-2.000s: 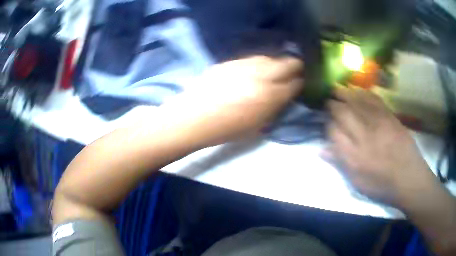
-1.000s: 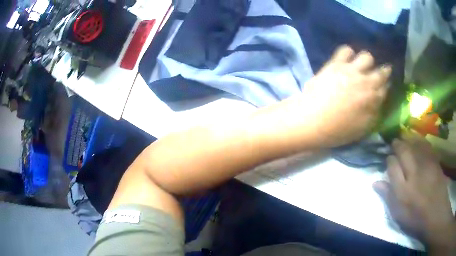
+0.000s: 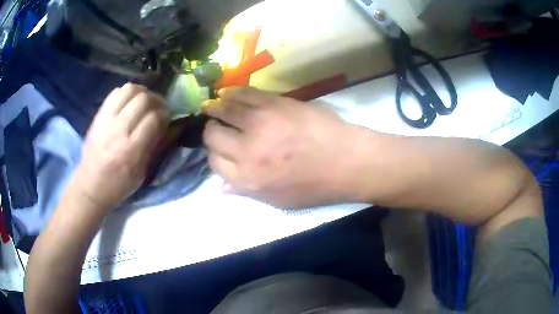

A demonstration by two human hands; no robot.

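Note:
The navy and grey-blue garment (image 3: 52, 144) lies at the left and runs under both hands to the needle area. My left hand (image 3: 125, 144) has its fingers bent down on the dark cloth just left of the needle area. My right hand (image 3: 269, 144) pinches the dark cloth edge just right of it, thumb and fingertips partly hidden. The presser foot area (image 3: 199, 73) is lit yellow-green between and above my fingertips; the needle itself cannot be made out. The sewing machine head (image 3: 98, 30) is dark above my left hand.
Orange-red tape (image 3: 245, 68) lies crossed on the machine bed. Fabric scissors (image 3: 407, 73) with black handles lie right of it. A dark fabric scrap (image 3: 527, 61) is at the far right. Blue crates (image 3: 450, 260) stand below the table edge (image 3: 202, 257) with its printed markings.
The view has swung to the right, so scissors and scrap now show. My left hand has moved from flat on the dark cloth to bent fingers close to the needle area; my right hand is beside it.

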